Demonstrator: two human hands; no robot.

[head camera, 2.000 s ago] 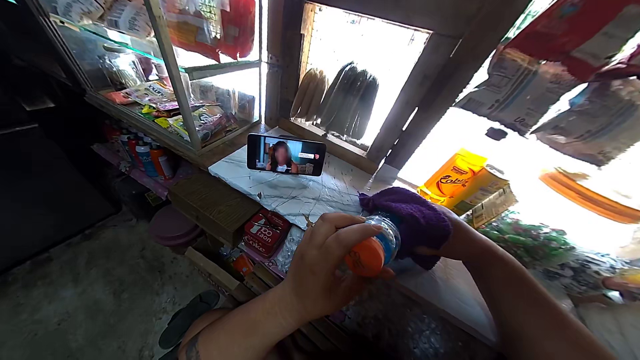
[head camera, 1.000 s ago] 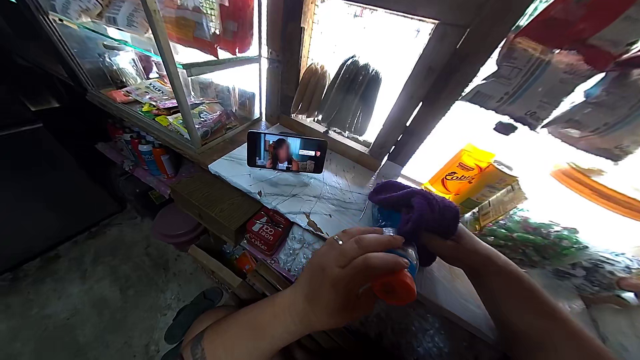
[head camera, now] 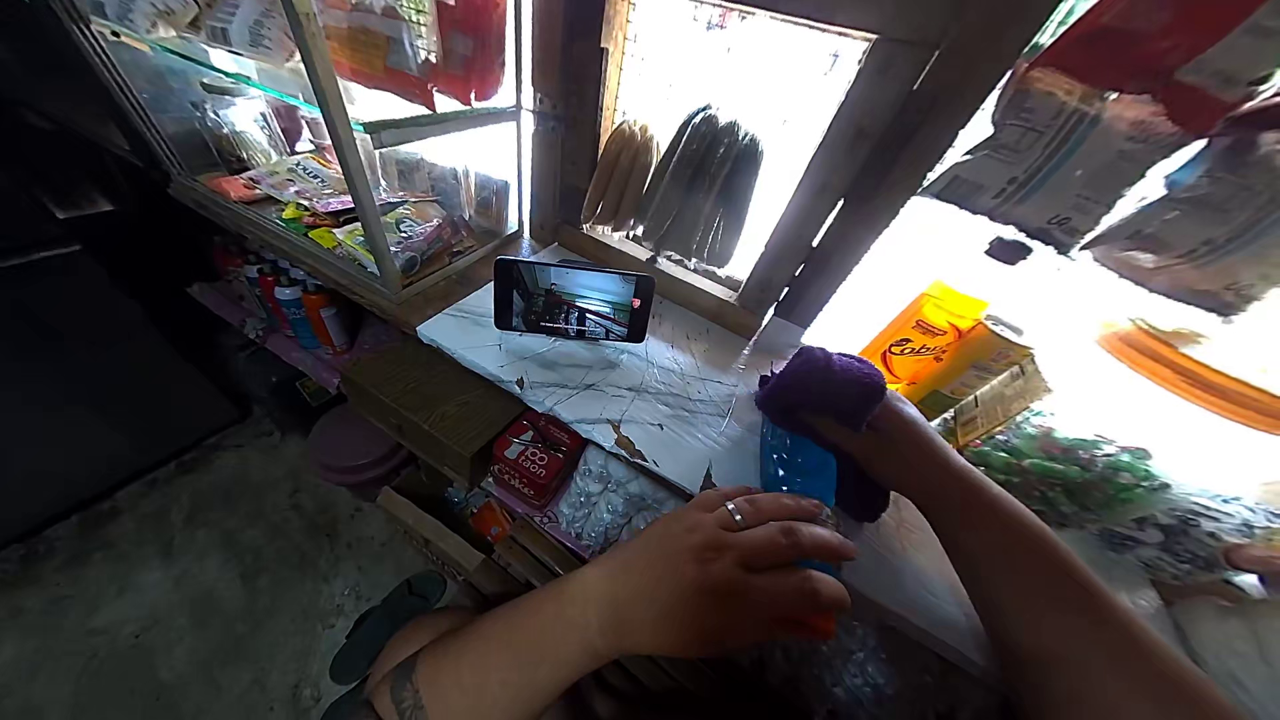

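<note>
My left hand (head camera: pixel 745 575), with a ring on one finger, grips a blue plastic bottle (head camera: pixel 795 465) around its capped end. Its orange cap points down toward me and is mostly covered by my fingers. My right hand (head camera: pixel 880 435) holds a purple cloth (head camera: pixel 825 385) against the far end of the bottle, and part of the cloth hangs along the bottle's right side. Both hands are over the front edge of the marbled counter (head camera: pixel 680 385). Behind them on the counter, a smartphone (head camera: pixel 573 300) stands sideways with its screen lit.
A yellow packet (head camera: pixel 922 335) and a carton (head camera: pixel 985 375) stand beyond my right hand. A red tin (head camera: pixel 537 458) and clear plastic packets (head camera: pixel 610 500) lie below the counter's edge. A glass display case (head camera: pixel 370 200) holds snack packs at the left. Packaged goods (head camera: pixel 1050 150) hang at the upper right.
The purple cloth has moved from lower on the bottle to its far end, uncovering more of the blue body. My left hand has moved lower and right, and its fingers now hide most of the orange cap.
</note>
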